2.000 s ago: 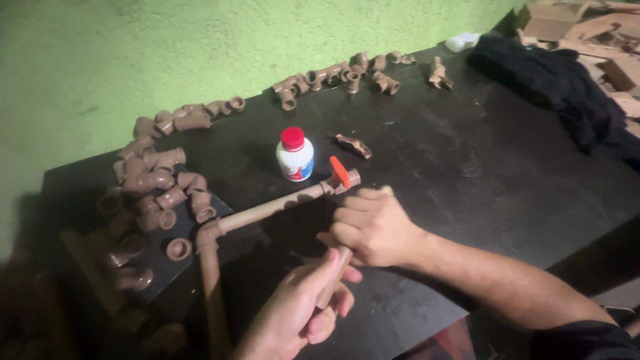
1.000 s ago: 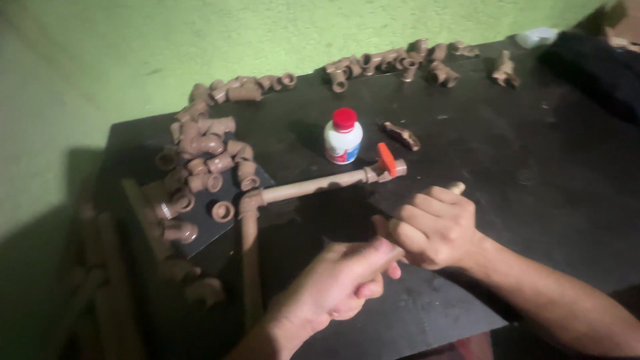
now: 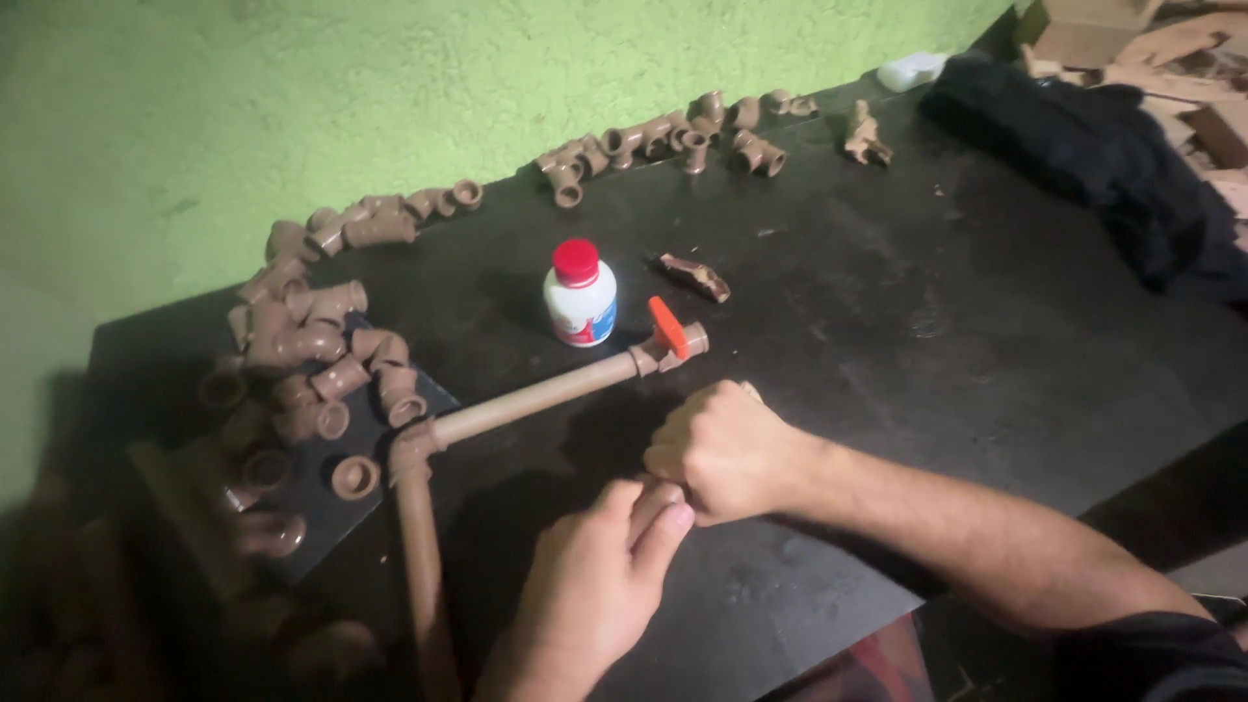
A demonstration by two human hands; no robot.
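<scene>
My right hand (image 3: pixel 726 453) is a fist around a short piece of brown plastic pipe, whose pale end (image 3: pixel 750 391) shows above the knuckles. My left hand (image 3: pixel 614 565) is closed against that fist from the lower left, with thumb and fingers curled; the pipe between the hands is mostly hidden. Beyond them lies a brown pipe (image 3: pixel 536 398) with an orange-handled valve (image 3: pixel 668 327) at its right end. At its left end an elbow (image 3: pixel 413 450) joins a second pipe (image 3: pixel 421 556) running toward me. Behind the valve stands a white bottle with a red cap (image 3: pixel 581 302).
Many brown pipe fittings (image 3: pixel 292 336) are heaped at the left, with more (image 3: pixel 643 136) along the green wall. A brown scrap (image 3: pixel 694 277) lies beside the bottle. Black cloth (image 3: pixel 1082 156) and broken cardboard-like pieces (image 3: pixel 1189 78) are at the far right.
The pipe piece seen between my hands two seconds ago is now mostly covered by them. The hands stay pressed together. The bottle, valve and joined pipes lie unchanged.
</scene>
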